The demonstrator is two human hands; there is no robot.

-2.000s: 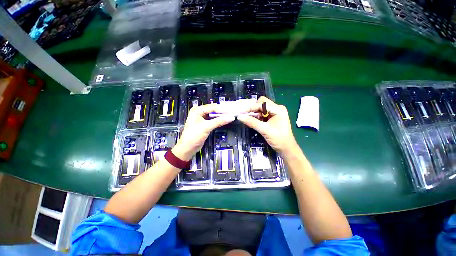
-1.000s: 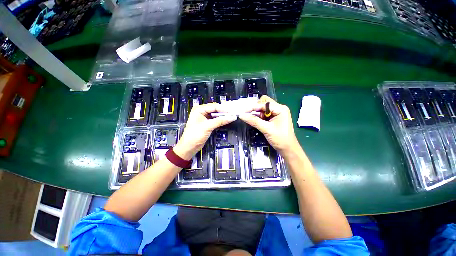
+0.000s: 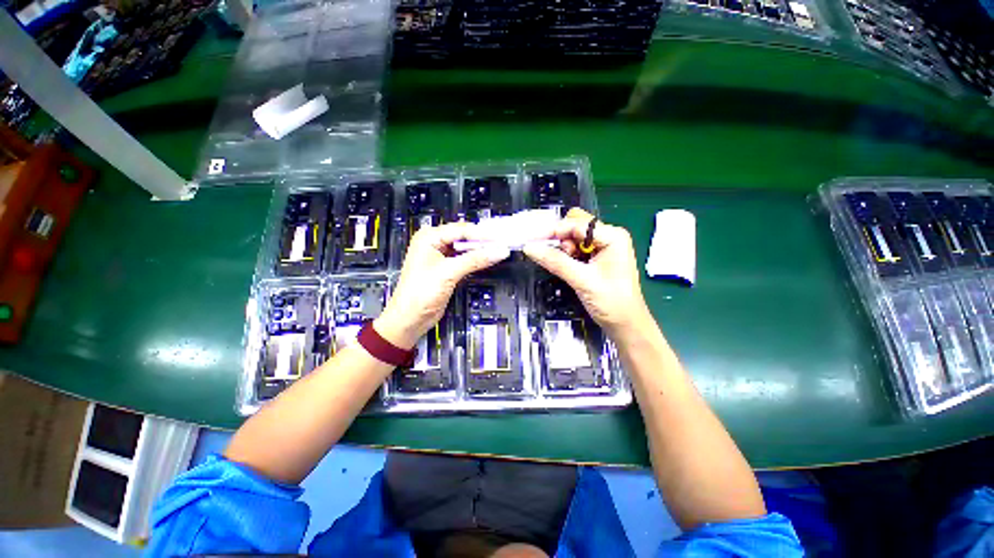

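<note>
A white adhesive sheet (image 3: 510,229) is stretched between my hands above the middle of the blister tray. My left hand (image 3: 439,273) pinches its left end. My right hand (image 3: 594,273) pinches its right end and also holds the tweezers (image 3: 590,234), of which only a dark and yellow section shows between the fingers. The tweezer tips are hidden. The clear blister tray (image 3: 249,371) holds two rows of black housings (image 3: 286,340) with pale labels and yellow outlines. My hands cover part of the middle and right housings.
A curled white sheet (image 3: 673,246) lies right of the tray. A second filled blister tray (image 3: 926,278) is at the far right. An empty clear tray (image 3: 316,60) bears another curled sheet (image 3: 290,111). A metal post (image 3: 98,109) and orange fixture (image 3: 44,223) stand left; dark stacked trays (image 3: 523,33) are behind.
The tweezers' dark and yellow section has turned slightly in my right hand. Both hands stay almost in place with the white sheet between them.
</note>
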